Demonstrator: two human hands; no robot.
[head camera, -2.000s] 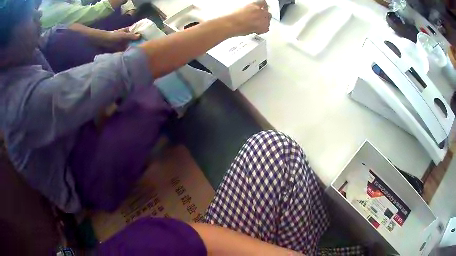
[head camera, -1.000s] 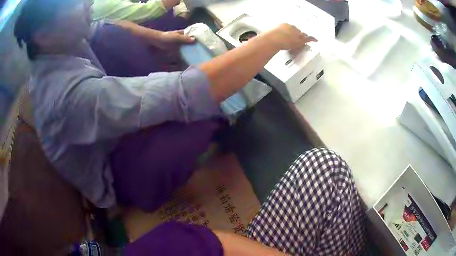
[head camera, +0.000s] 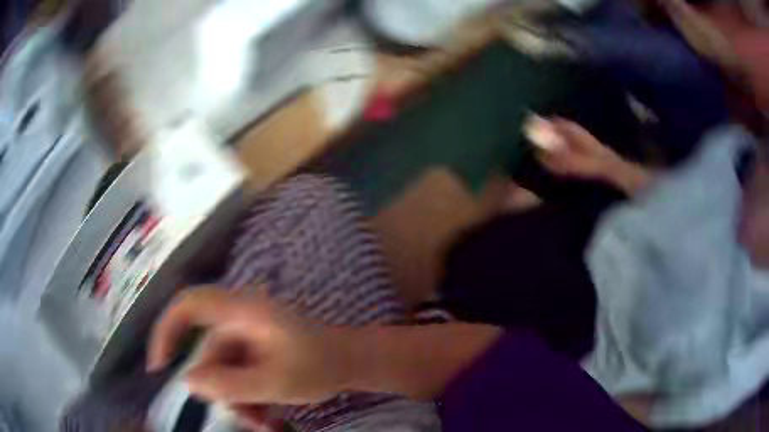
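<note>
The picture is strongly blurred. My right hand (head camera: 244, 350) shows at the lower left, its forearm coming from a purple sleeve at the lower right. Its fingers are curled. A white and dark thing (head camera: 181, 412) shows just below the fingers; I cannot tell whether the hand grips it. An open white retail box (head camera: 63, 295) lies at the left, beyond my hand, with a red, dark and white printed leaflet (head camera: 126, 253) inside. My left hand is not in view.
My checkered knee (head camera: 308, 232) is in the middle. A white box-like thing (head camera: 194, 169) is beside the retail box. At the right are a neighbour's hand (head camera: 578, 152) and pale clothing (head camera: 674, 278). Brown cardboard (head camera: 422, 224) lies beyond my knee.
The view has swung to the right, so the left-hand neighbour is gone and another person shows at the right. My right hand has come into view; my left forearm has gone out.
</note>
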